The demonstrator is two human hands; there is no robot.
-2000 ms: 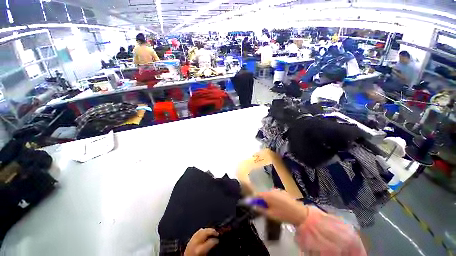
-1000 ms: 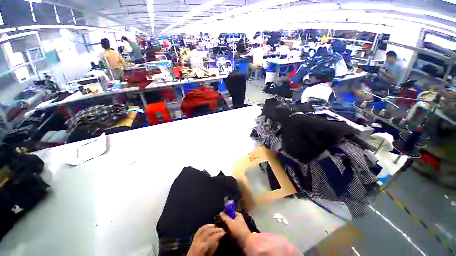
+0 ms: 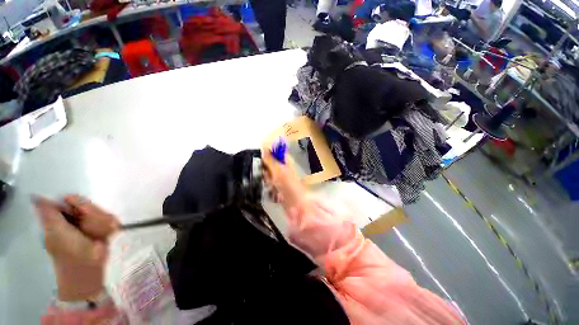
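Observation:
A black garment panel (image 3: 209, 254) with a plaid part (image 3: 251, 181) along its upper right lies at the front of the table. My left hand (image 3: 79, 232) is at the left, closed on a narrow dark strip (image 3: 159, 221) that stretches right to the panel. My right hand (image 3: 274, 172), blurred, is at the plaid part's right side, with a small blue item (image 3: 278, 150) at its fingers. Whether it also grips the cloth is hard to tell. The tan card template (image 3: 330, 166) with a rectangular window lies just right of it.
A mixed pile of black, navy and small-check cloth (image 3: 381, 108) covers the table's right side. A clear packet with pink print (image 3: 145, 282) lies left of the panel. A white framed item (image 3: 43, 124) is at the far left. The white table (image 3: 178, 101) ends before a taped floor.
The view has tilted down. My left hand has moved far left from the panel, with the strip stretched out. My right hand has moved up and right with the blue item. The packet has come into view.

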